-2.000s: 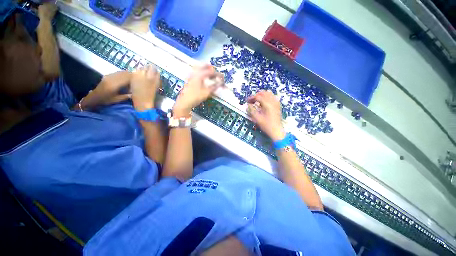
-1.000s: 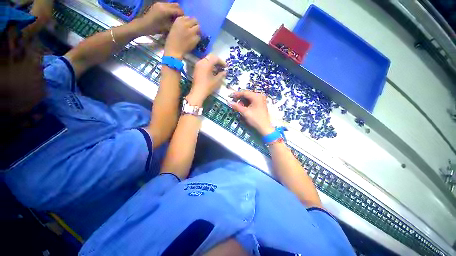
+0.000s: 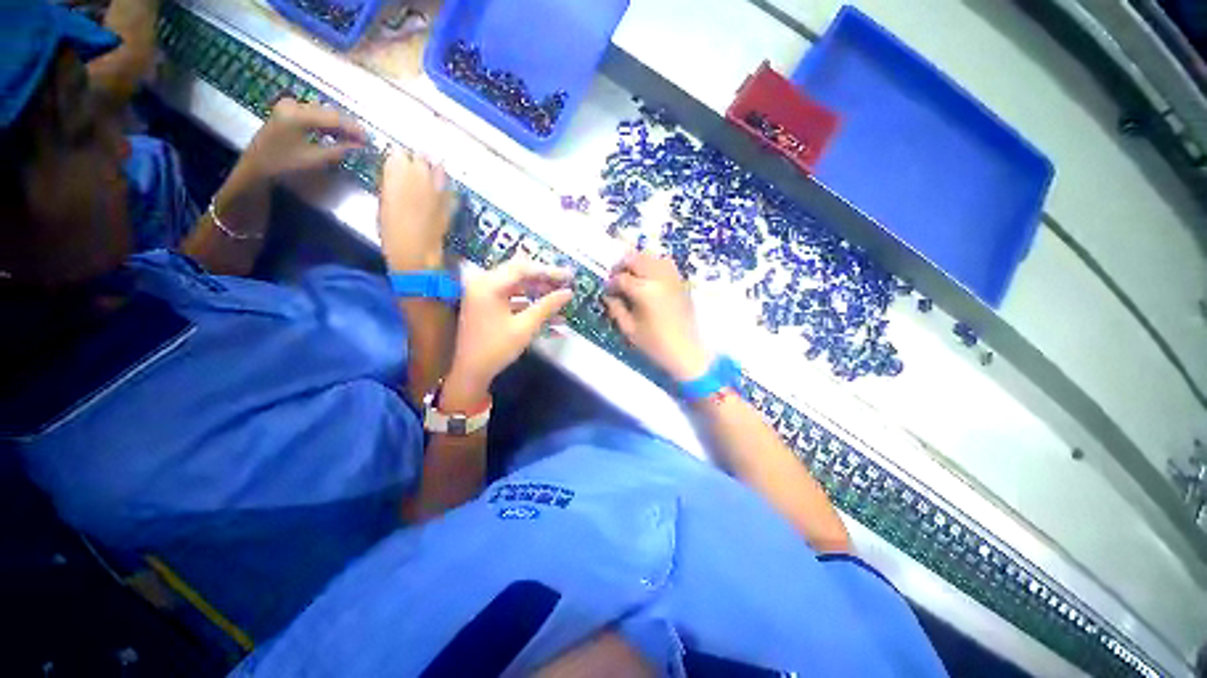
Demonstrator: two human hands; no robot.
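Note:
My left hand [image 3: 500, 322], with a watch on the wrist, is over the green circuit board strip [image 3: 867, 493], thumb and index tips close together. Whether it pinches a component cannot be made out. My right hand [image 3: 653, 311], with a blue wrist strap, is just right of it at the strip's far edge, fingers curled down. Its fingertips are blurred and any part in them is hidden. A large heap of loose dark blue-violet and silver components [image 3: 807, 272] lies on the white surface beyond my right hand. A few pieces lie apart, left of the heap.
A red parts box [image 3: 784, 117] stands at the edge of a large blue tray [image 3: 940, 159] behind a metal divider. A blue parts tray [image 3: 530, 53] with dark components is at upper left. A neighbouring worker's hands [image 3: 416, 212] are over the strip close to my left hand.
My left hand has moved from the heap's edge down to the strip. My right hand has moved slightly down and left. The neighbour's hands have moved from the blue tray back to the strip.

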